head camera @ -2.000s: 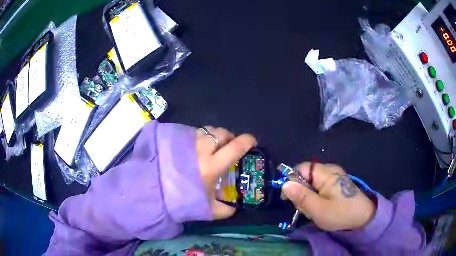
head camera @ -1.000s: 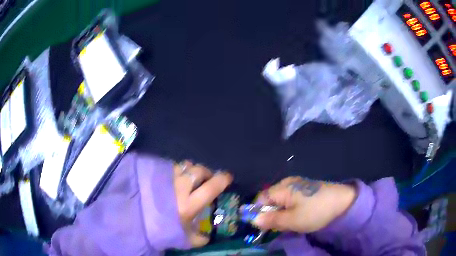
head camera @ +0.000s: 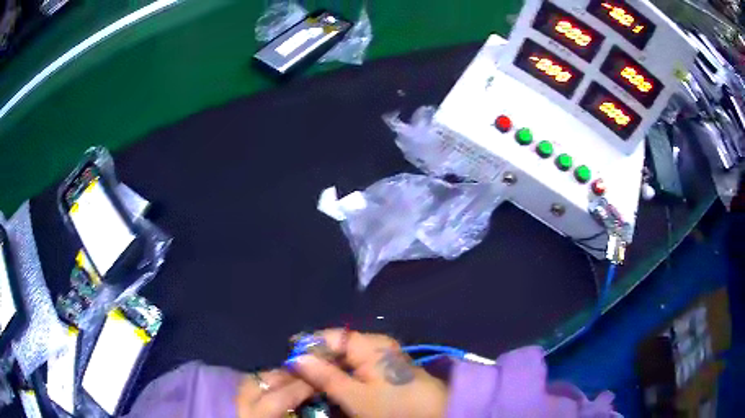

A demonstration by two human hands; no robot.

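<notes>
My right hand is near the bottom edge and pinches a silver and blue USB test plug. My left hand is beside it, its fingers close to the right hand's fingertips. A small part of the power bank unit shows below the hands; the rest is hidden or cut off. Whether the plug sits in it cannot be seen. The blue test lead runs right from my right hand. The white tester stands at the upper right with red readouts lit.
A crumpled clear bag lies on the black mat before the tester. Several units lie at left on plastic and bubble wrap. Another unit lies on the green surface at the top. Blue floor shows at lower right.
The view has turned right and up, so the hands sit lower and the whole tester front shows. The unit between my hands is now mostly hidden. Both hands are closer together.
</notes>
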